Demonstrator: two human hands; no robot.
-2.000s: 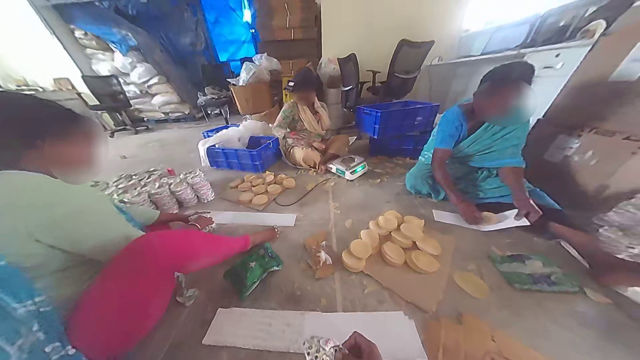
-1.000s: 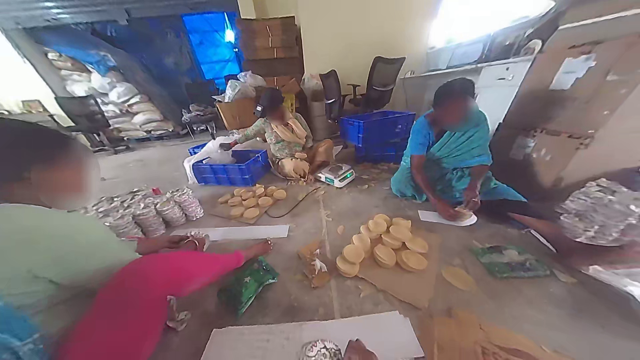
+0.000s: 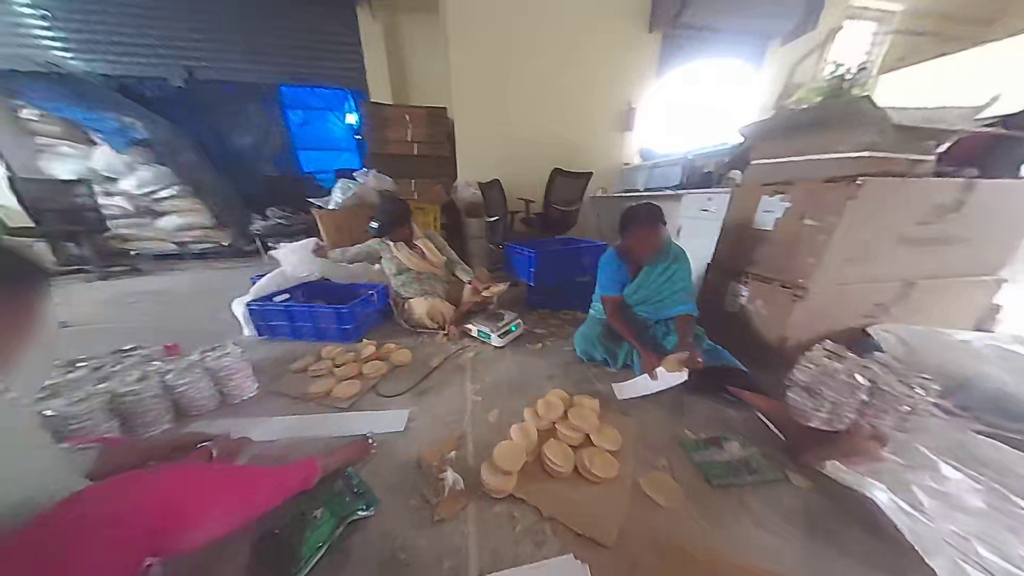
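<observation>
Neither my left hand nor my right hand shows now. At the bottom edge lies the tip of a white sheet (image 3: pixel 548 566). Beyond it, stacks of round, flat, pale yellow discs (image 3: pixel 558 456) rest on a piece of cardboard (image 3: pixel 592 512), with one loose disc (image 3: pixel 661 489) on the floor to the right. More disc stacks (image 3: pixel 346 370) lie farther back at left, near a digital scale (image 3: pixel 494 326). A green plastic packet (image 3: pixel 340 512) is beside a co-worker's outstretched leg, and another green packet (image 3: pixel 732 458) lies at right.
Co-workers sit at left, at the back (image 3: pixel 420 264) and at right (image 3: pixel 644 296). Blue crates (image 3: pixel 320 310) stand behind. Foil-wrapped stacks (image 3: pixel 144 392) are at left, more foil-like bundles (image 3: pixel 828 384) at right. Large cardboard boxes (image 3: pixel 880 248) line the right side.
The view has swung up and right, and the hand seen at the bottom edge with a silvery thing is out of frame. The co-worker at the back now reaches to the white sack by the crate.
</observation>
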